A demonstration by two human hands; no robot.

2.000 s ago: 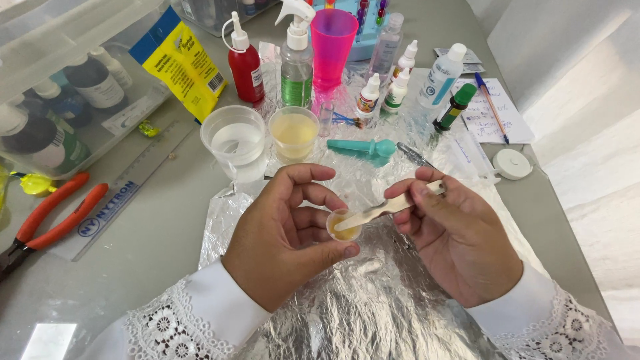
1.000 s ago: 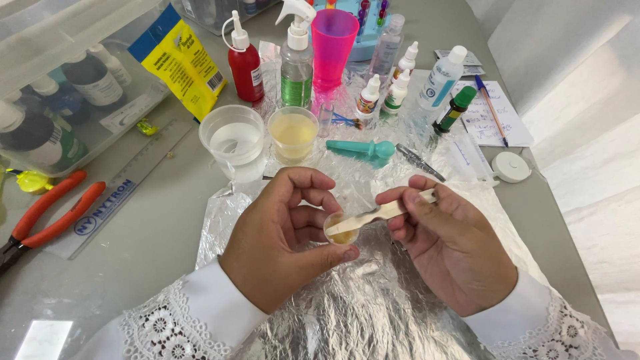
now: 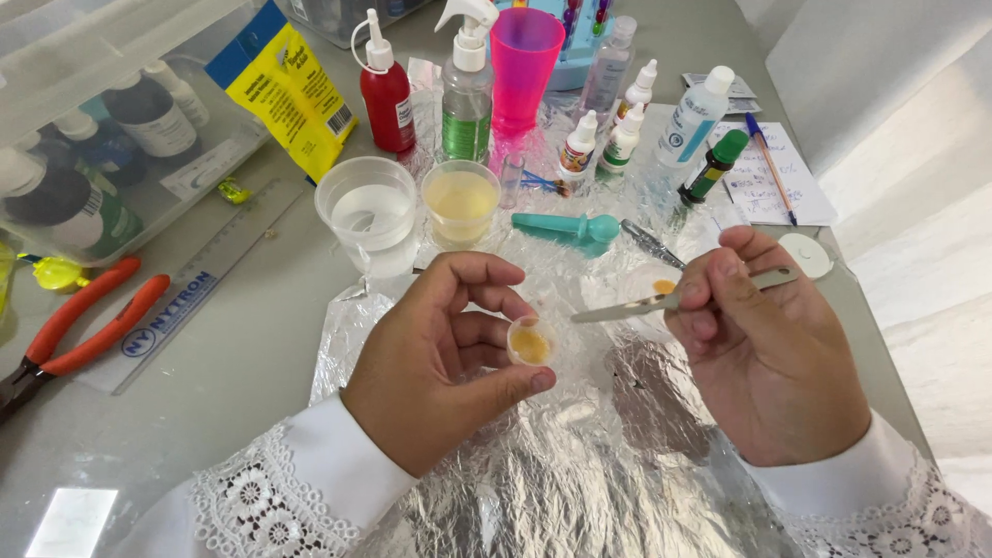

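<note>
Between its fingers and thumb, my left hand (image 3: 457, 356) holds a small clear plastic cup (image 3: 532, 341) with yellow-orange contents, above the aluminum foil (image 3: 496, 480). My right hand (image 3: 763, 349) grips a flat, pale spatula or stick (image 3: 628, 308), whose tip points at the small cup but stands apart from it, to its right. Under the stick, partly hidden by it, lies a clear round dish or lid (image 3: 647, 291) with an orange spot. Beyond my left hand stand a cup of clear liquid (image 3: 368, 205) and a cup of pale yellow liquid (image 3: 461, 205).
Behind are a red bottle (image 3: 387, 108), a spray bottle (image 3: 466, 101), a pink cup (image 3: 527, 62) and several small bottles. A teal plastic tool (image 3: 566, 227) lies before them. Orange-handled pliers (image 3: 93, 333), a ruler (image 3: 194, 294) and a plastic bin (image 3: 155, 186) are at left; a pen (image 3: 771, 167) is at right.
My right hand has drawn the stick out of the small cup, to the right. The clear dish with the orange spot now shows under it. My left hand still holds the small cup.
</note>
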